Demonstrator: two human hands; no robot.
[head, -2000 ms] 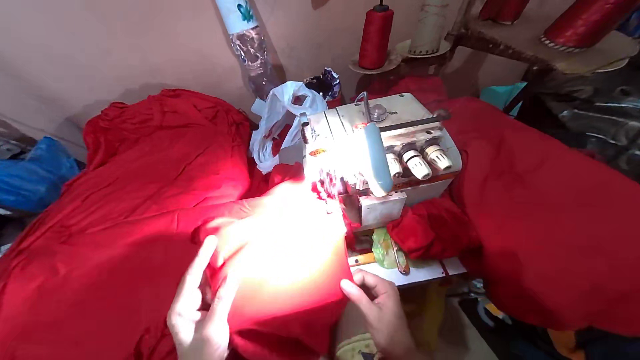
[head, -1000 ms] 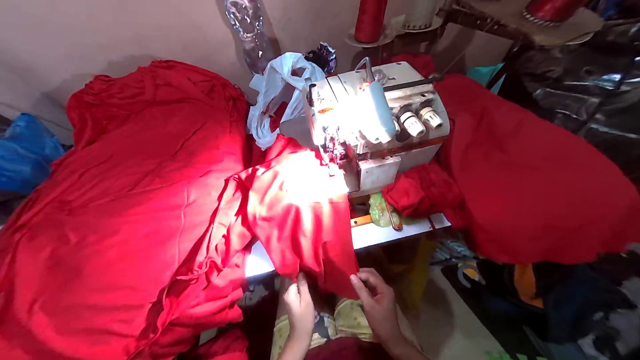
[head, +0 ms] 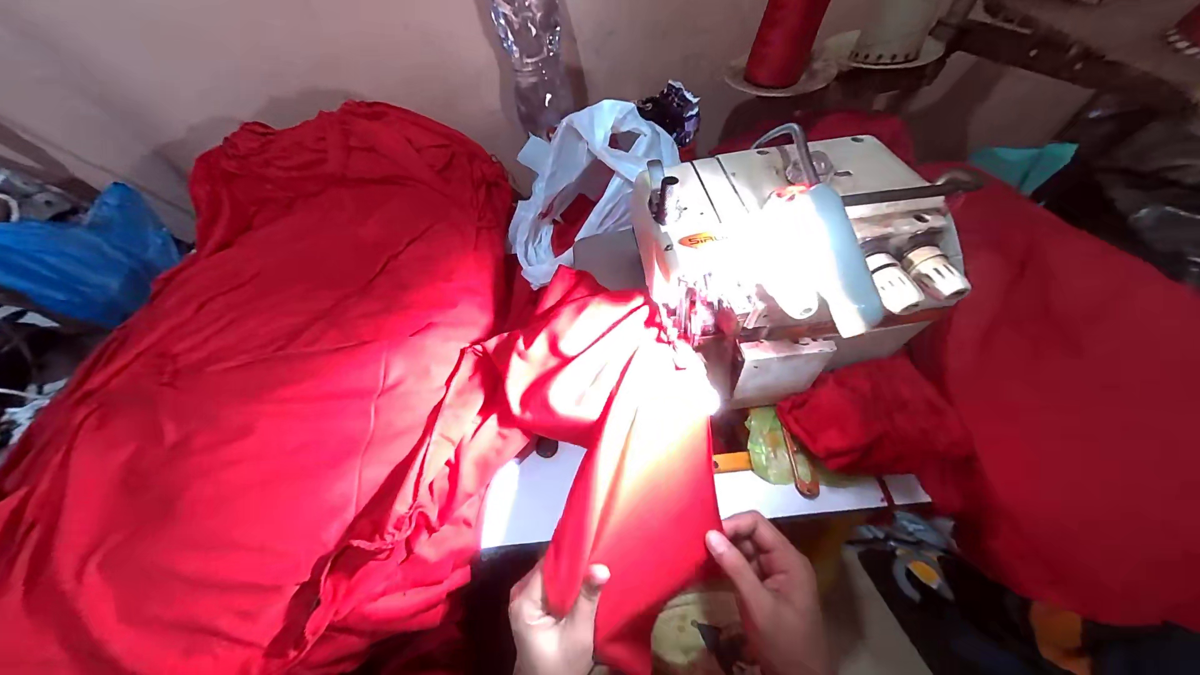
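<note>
Red fabric (head: pixel 647 478) runs from the needle area of a white overlock sewing machine (head: pixel 741 225) down over the table's front edge. Its lower left part is gripped by my left hand (head: pixel 555 614), thumb on top. My right hand (head: pixel 771 586) pinches the right edge of the same piece between thumb and fingers. A bright lamp glare hides the presser foot and the fabric's upper end. The piece joins a gathered red strip on the left, beside a large heap of red fabric (head: pixel 309 309).
Behind the machine stand a red thread cone (head: pixel 786 42) and a clear plastic bottle (head: pixel 532 56). A white plastic bag (head: pixel 600 169) lies left of the machine. More red fabric (head: pixel 1069 394) hangs at right. A green plastic bag (head: pixel 771 445) sits on the white tabletop (head: pixel 534 502).
The fabric held flat and wide two seconds ago now hangs as a narrower, folded length from the machine. My left hand has shifted its hold on the cloth. The view has moved closer.
</note>
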